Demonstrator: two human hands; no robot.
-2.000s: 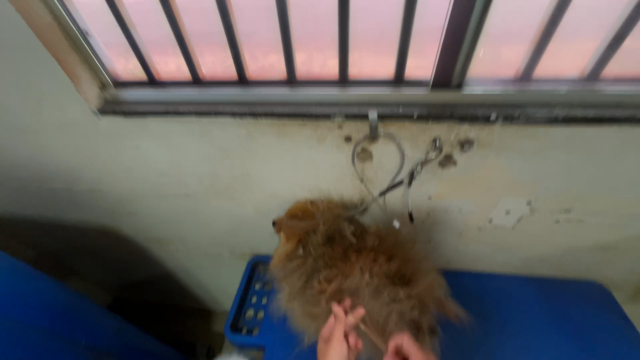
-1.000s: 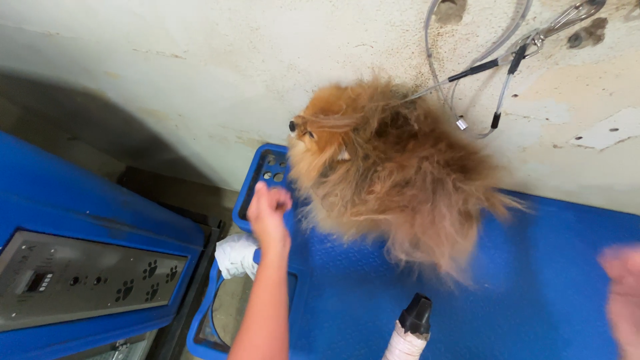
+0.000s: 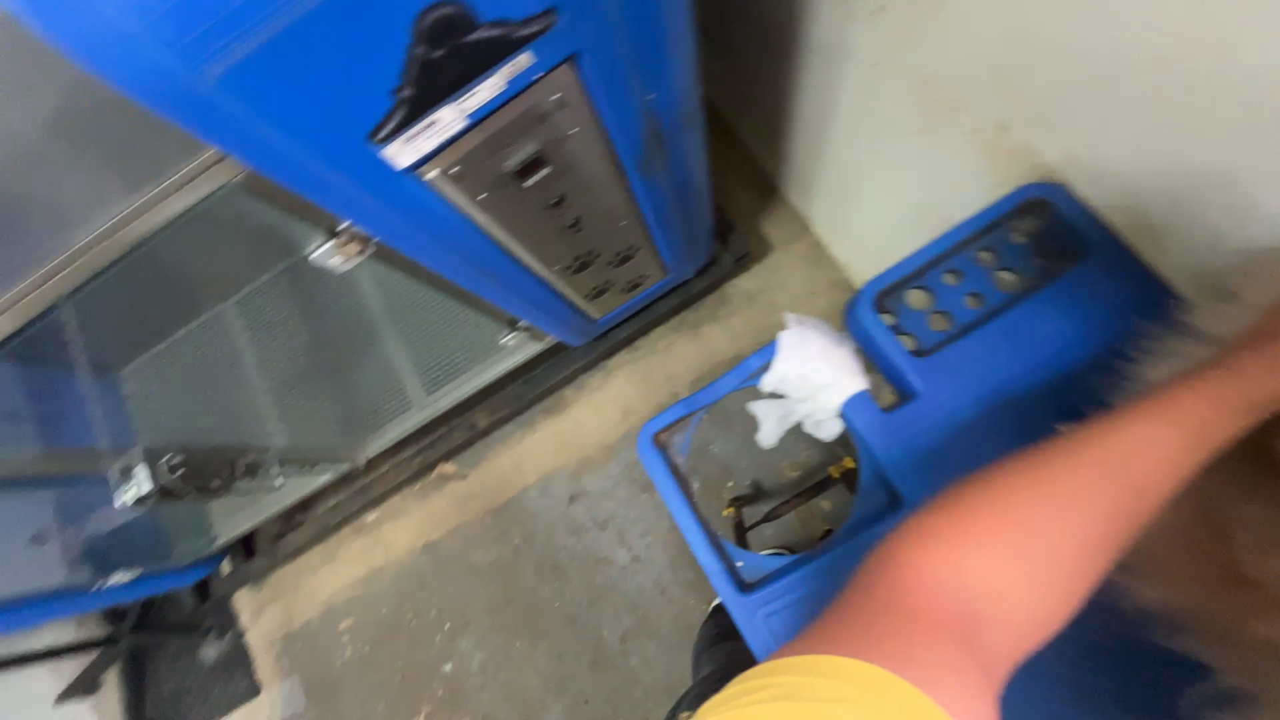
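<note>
A bare forearm with a yellow sleeve (image 3: 825, 690) stretches from the bottom toward the right edge, over the blue grooming table (image 3: 960, 410). Its hand lies beyond the frame, so neither my left hand nor my right hand is visible. Blurred brown fur (image 3: 1210, 540) shows at the right edge, below the arm. A white cloth or paper (image 3: 812, 370) hangs over the rim of the round opening in the table's end. Beside it, a raised corner of the table holds a dark inset panel with round holes (image 3: 960, 285).
At the left stands a large blue cabinet (image 3: 640, 130) with a metal control panel (image 3: 550, 190) and a glass door (image 3: 300, 320). Concrete floor (image 3: 480, 590) lies between it and the table. A pale wall (image 3: 920, 120) rises behind. A dark shoe or trouser leg (image 3: 722, 645) is below the table.
The view has swung far left, toward the cabinet. Both hands, in sight one second ago, are out of frame. The dog is now mostly out of view, and so is the dryer nozzle.
</note>
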